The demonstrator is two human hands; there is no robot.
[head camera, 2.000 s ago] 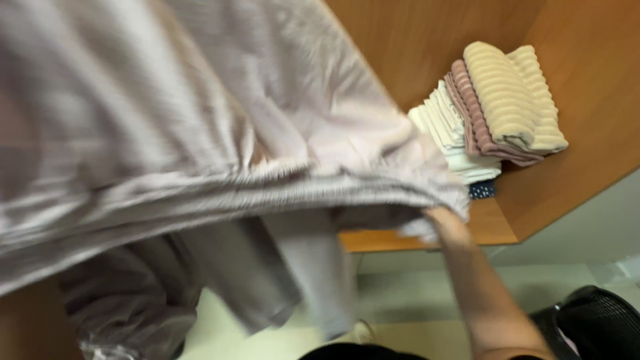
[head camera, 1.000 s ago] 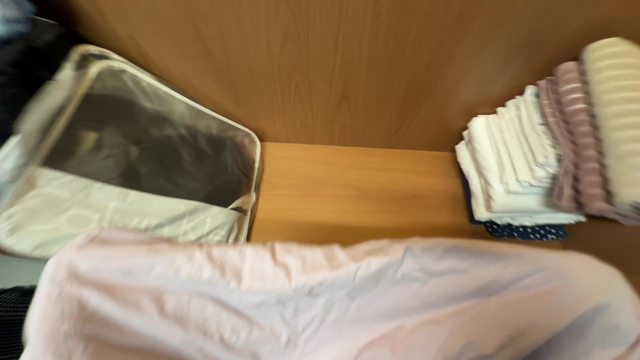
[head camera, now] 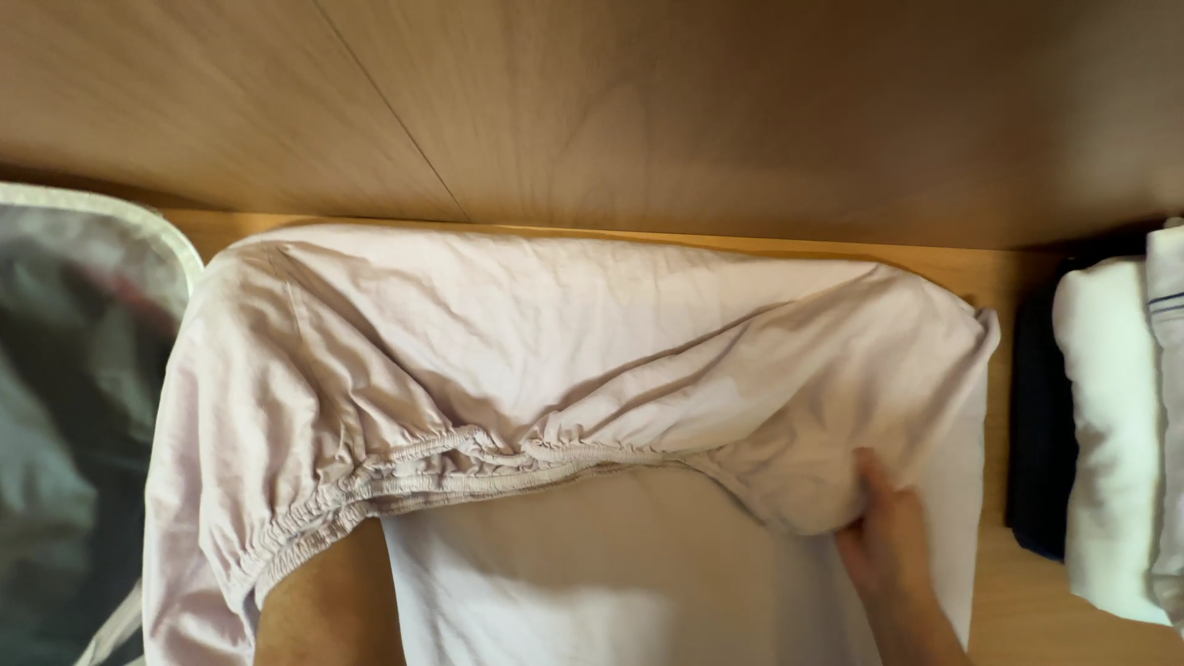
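Note:
A pale pink fitted sheet [head camera: 592,342] with a gathered elastic edge lies spread over the wooden shelf, its far side close to the back panel. My right hand [head camera: 888,527] is at the sheet's right part, thumb and a finger against the fabric by a loose fold; whether it pinches the cloth is not clear. At the lower left my left forearm shows below the elastic edge, and the left hand itself is hidden under the gathered corner. Smooth pale cloth fills the area between the two arms.
On the left stands a storage bag [head camera: 180,236] with a clear window and light piping, close against the sheet. Folded white cloths [head camera: 1110,435] and a dark folded cloth [head camera: 1041,435] are at the right. The wooden back panel [head camera: 592,120] rises behind the sheet.
The sheet, held up in the air two seconds ago, now lies on the shelf between the bag and the folded cloths. The view has moved closer to the shelf.

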